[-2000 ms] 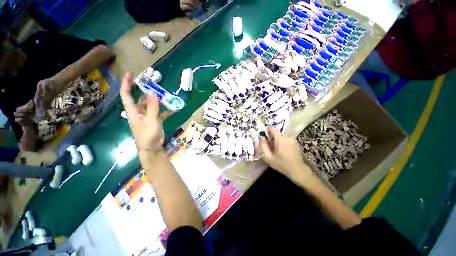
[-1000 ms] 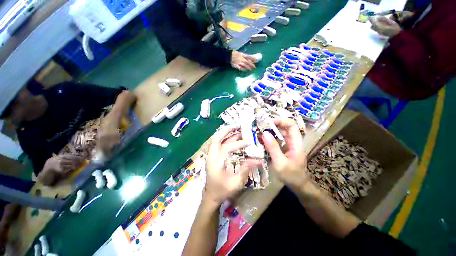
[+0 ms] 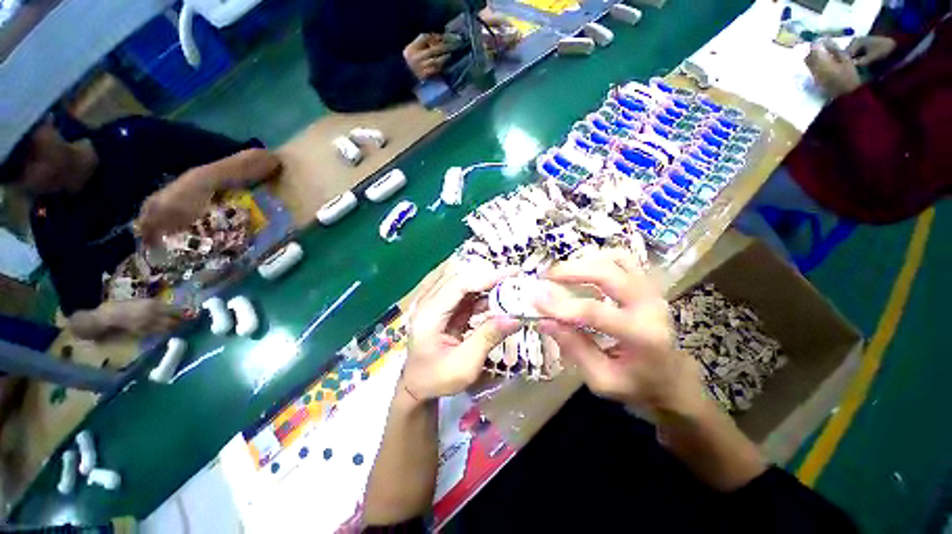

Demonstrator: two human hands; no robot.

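Note:
My left hand (image 3: 449,332) and my right hand (image 3: 616,329) meet in front of me. Both hold a small white housing (image 3: 516,297) between their fingertips. Its far side and any part inside it are hidden by the fingers. Behind and below the hands lies a heap of cream inner parts (image 3: 508,226). Beyond the heap, blue-faced subassemblies (image 3: 676,172) lie in rows.
A green conveyor belt (image 3: 318,261) carries white housings, one open (image 3: 398,220). A carton (image 3: 809,360) of loose parts stands at right. A printed sheet (image 3: 313,495) with dark dots lies at left. Two people sit across the belt; another person's hands (image 3: 833,69) are upper right.
My hands have drawn closer together around the white housing, which now sits lower between the fingertips. Housings on the belt appear further up and right. The person across has withdrawn a hand from the belt.

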